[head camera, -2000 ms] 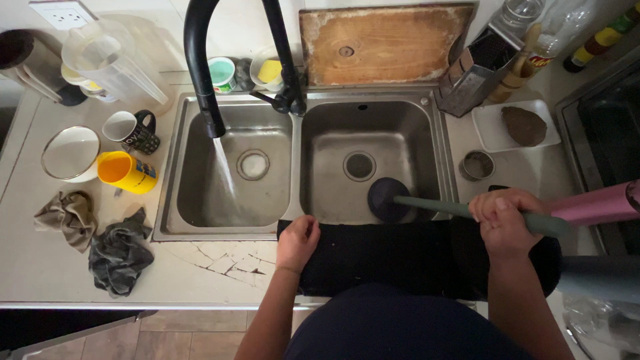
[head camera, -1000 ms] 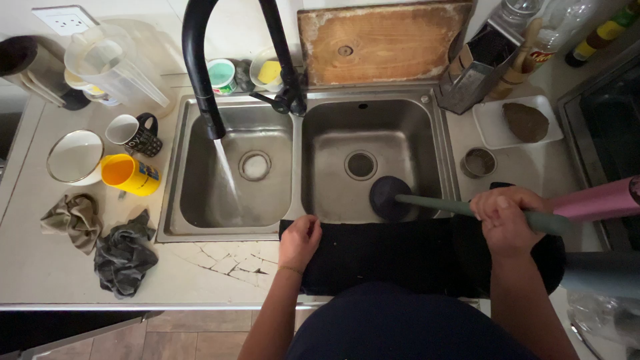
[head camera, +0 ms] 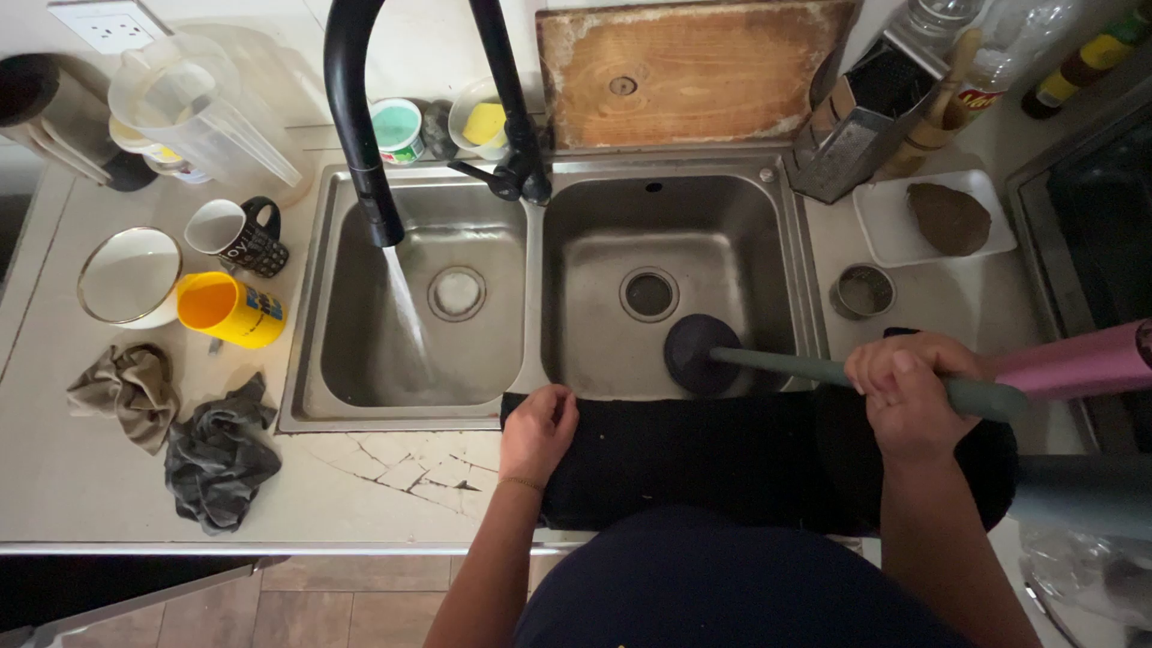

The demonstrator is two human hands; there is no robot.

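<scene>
My right hand [head camera: 918, 387] grips the grey-green handle of a plunger or ladle-like tool [head camera: 705, 354], whose dark round head rests in the right basin [head camera: 598, 270], below its drain. My left hand [head camera: 540, 432] is closed at the front rim, its fingertips on the left end of a black cloth [head camera: 693, 459] spread along the counter edge; whether it pinches the cloth is unclear. Water runs from the black faucet [head camera: 382, 220] into the left basin [head camera: 360, 315], where something whitish covers the drain.
Left of the sink are a white bowl [head camera: 130, 274], a patterned mug [head camera: 238, 236], a yellow cup [head camera: 231, 310] and two crumpled rags [head camera: 220, 459]. A wooden board [head camera: 693, 76] leans behind. At right stand a box grater [head camera: 864, 112], a foam tray [head camera: 886, 225] and a metal strainer [head camera: 862, 291].
</scene>
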